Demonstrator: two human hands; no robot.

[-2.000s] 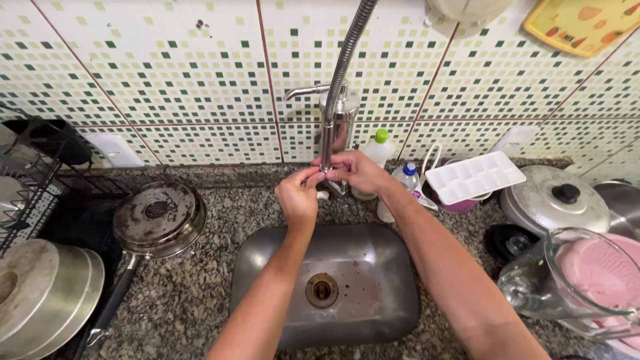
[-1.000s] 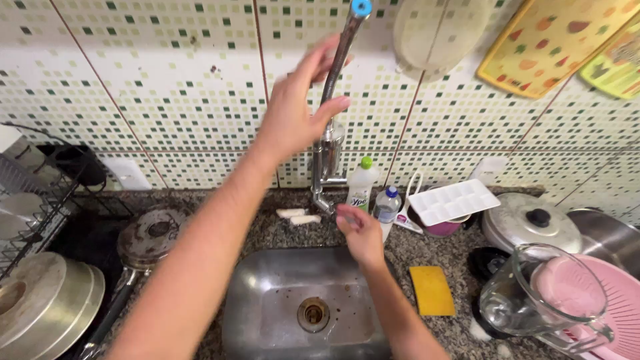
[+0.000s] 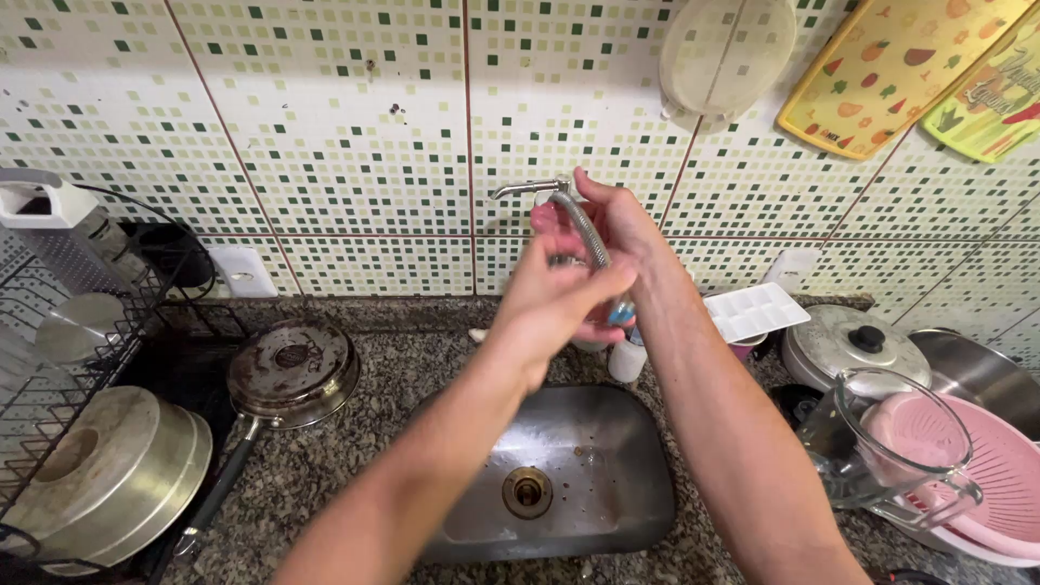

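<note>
A braided metal hose (image 3: pixel 587 231) curves down from the wall faucet (image 3: pixel 528 188), its blue-ringed end (image 3: pixel 621 312) low between my hands. My left hand (image 3: pixel 552 301) is around the lower hose, its thumb across the front; motion blurs it. Behind the hose, my right hand (image 3: pixel 613 223) has its palm and fingers against the faucet body, which they mostly hide; whether it grips is unclear. Below both hands lies the stainless steel sink (image 3: pixel 569 520) with its drain (image 3: pixel 526 492).
On the left stand an upturned frying pan (image 3: pixel 292 370), a ring cake pan (image 3: pixel 130 471) and a wire dish rack (image 3: pixel 32 374). To the right are a white ice cube tray (image 3: pixel 756 313), a lidded pot (image 3: pixel 853 345), a glass pitcher (image 3: pixel 845 479) and a pink colander (image 3: pixel 1003 479).
The hose's blue-ringed end, up high one second ago, now hangs low. My left hand has come down from the upper hose, and my right hand has risen from the faucet's base.
</note>
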